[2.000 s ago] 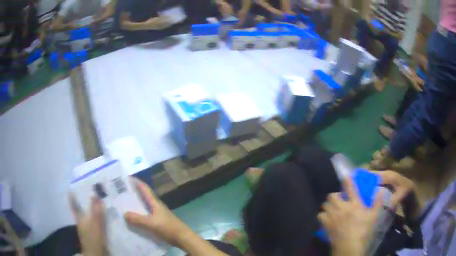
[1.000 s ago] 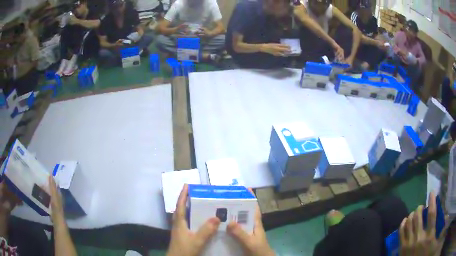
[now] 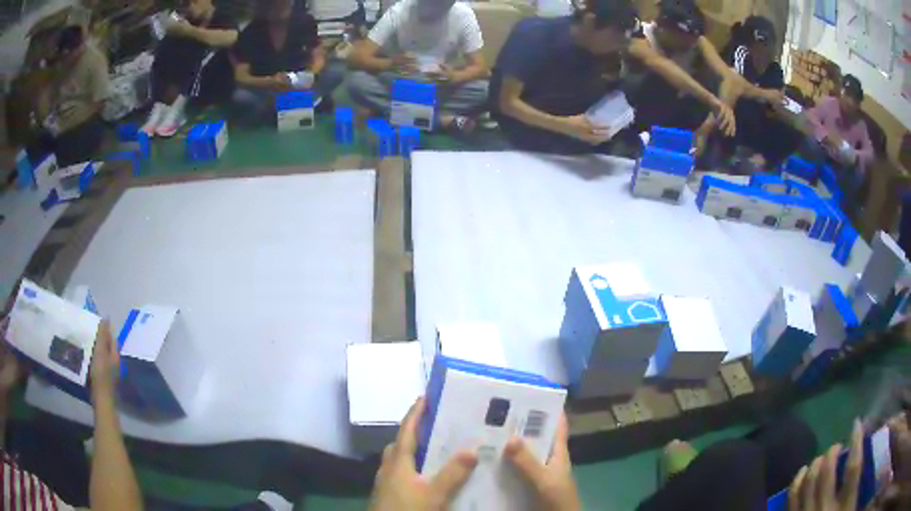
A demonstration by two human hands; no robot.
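A white retail carton [image 3: 489,419] with a blue top and left edge is held upright in front of me, showing a small dark picture and a barcode. My left hand [image 3: 425,464] grips its left side and lower edge. My right hand [image 3: 544,469] grips its right side. Both thumbs lie on the printed face. Just behind it stand a white-topped carton [image 3: 386,383] and another white top [image 3: 471,342], partly hidden by the held carton.
Stacked cartons with a blue outline pattern [image 3: 619,299] stand right of centre beside a white-topped carton [image 3: 691,324]. A neighbour at left holds a carton [image 3: 55,334]; hands hold one at lower right. Seated people line the far side, near a row of blue-and-white cartons [image 3: 759,205]. White sheets [image 3: 230,259] cover pallets.
The held carton has moved slightly right and is tilted so more of its printed face and its blue left edge show. A person opposite has raised a white item. The view has shifted slightly.
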